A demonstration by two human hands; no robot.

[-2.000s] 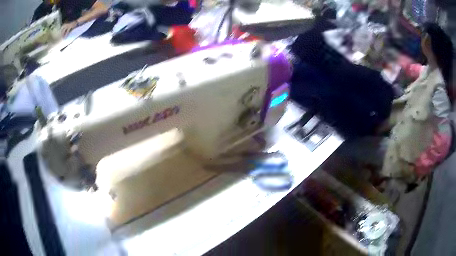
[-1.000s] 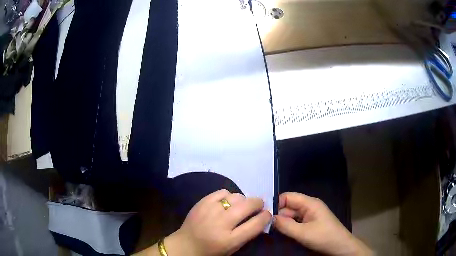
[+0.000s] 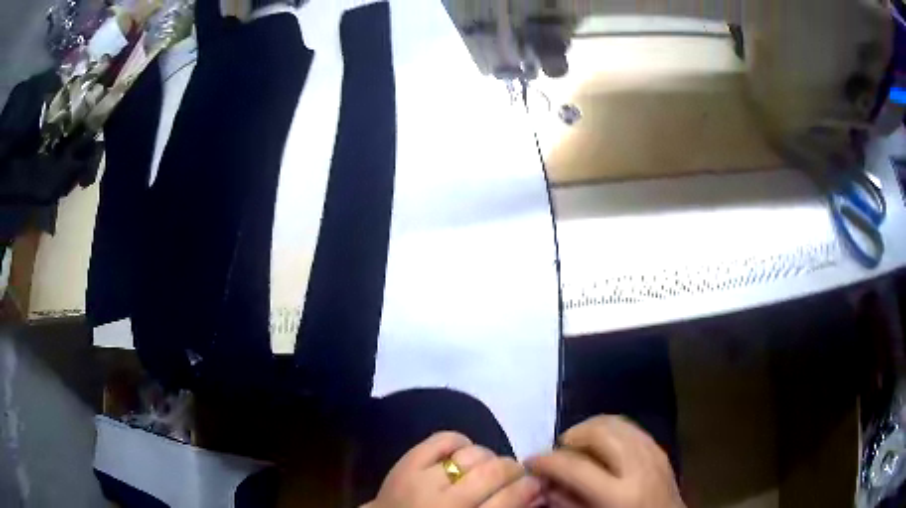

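Note:
A white-faced panel [image 3: 467, 248] runs from under the needle area [image 3: 519, 87] down to my hands. Its right side shows a thin dark seam edge, and dark cloth shows at its curved lower end. My left hand [image 3: 462, 476], with a gold ring, pinches the panel's bottom tip. My right hand [image 3: 611, 464] pinches the same corner from the right, touching the left fingers. Both hands are partly cut off by the bottom edge. A dark strip [image 3: 348, 228] lies left of the white panel.
A stack of dark cut pieces [image 3: 204, 179] lies at left. Blue-handled scissors [image 3: 859, 220] lie at right on the table, behind its printed ruler scale [image 3: 695, 283]. A low box with plastic and a white-and-dark piece [image 3: 179, 461] is at lower left. Scraps [image 3: 109, 74] are at far left.
The view has shifted, so more of the machine shows at the top. My hands now sit lower in the picture and closer together, still pinching the panel's bottom corner.

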